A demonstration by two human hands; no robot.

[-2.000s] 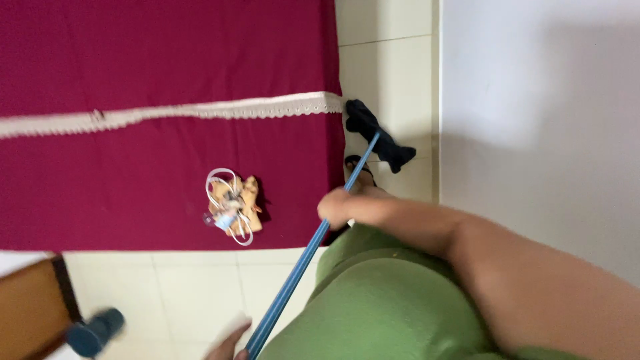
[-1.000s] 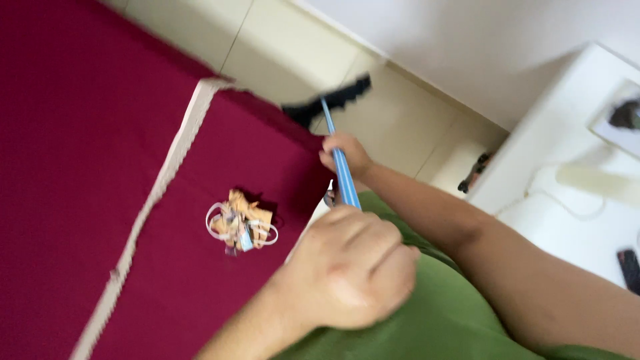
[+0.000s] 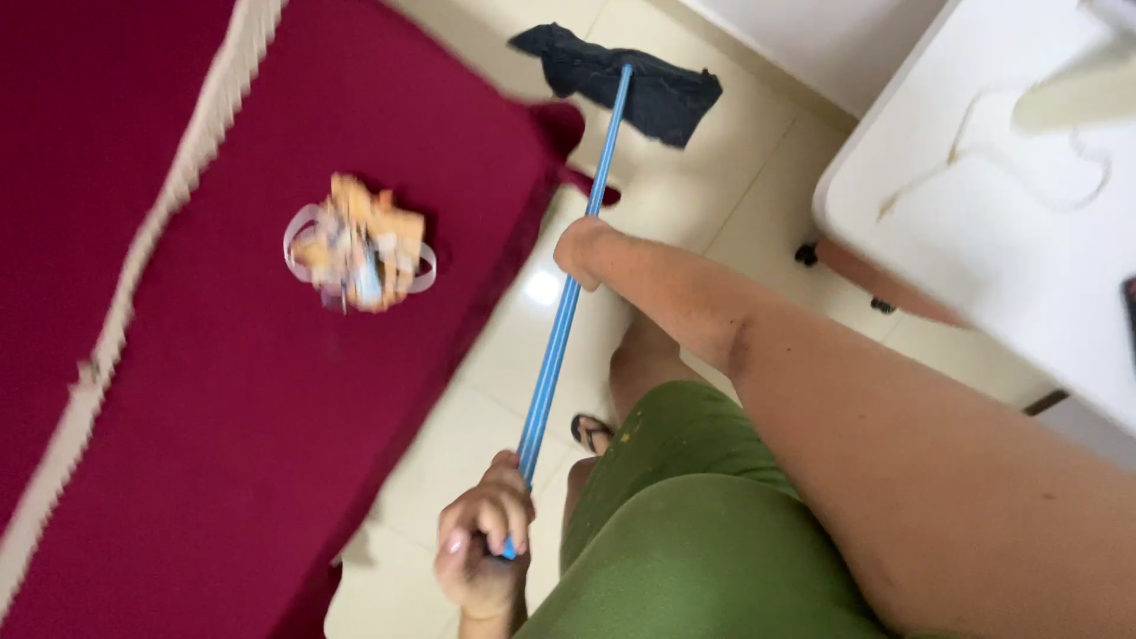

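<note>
A long blue pole (image 3: 555, 342) runs from low centre up to a dark cloth (image 3: 635, 84) that lies bunched on the tiled floor at its far end. My left hand (image 3: 486, 532) is closed around the pole's near end, palm partly turned up. Farther along, my right hand (image 3: 584, 253) grips the shaft around its middle. The cloth hides whatever head the pole has. Left of the pole, a blurred bundle of peach-coloured items with white loops (image 3: 364, 248) rests on a maroon bed cover (image 3: 293, 426).
A pale scalloped lace strip (image 3: 160, 222) crosses the maroon cover. White table (image 3: 976, 204) with a cord on top stands at the right, black castors (image 3: 806, 255) below it. A wall rises beyond the cloth. My foot in a black flip-flop (image 3: 592, 433) is on the floor tiles.
The view has turned and shifted. My left hand has moved from in front of my torso down to the pole's near end. The cloth now lies broader across the floor.
</note>
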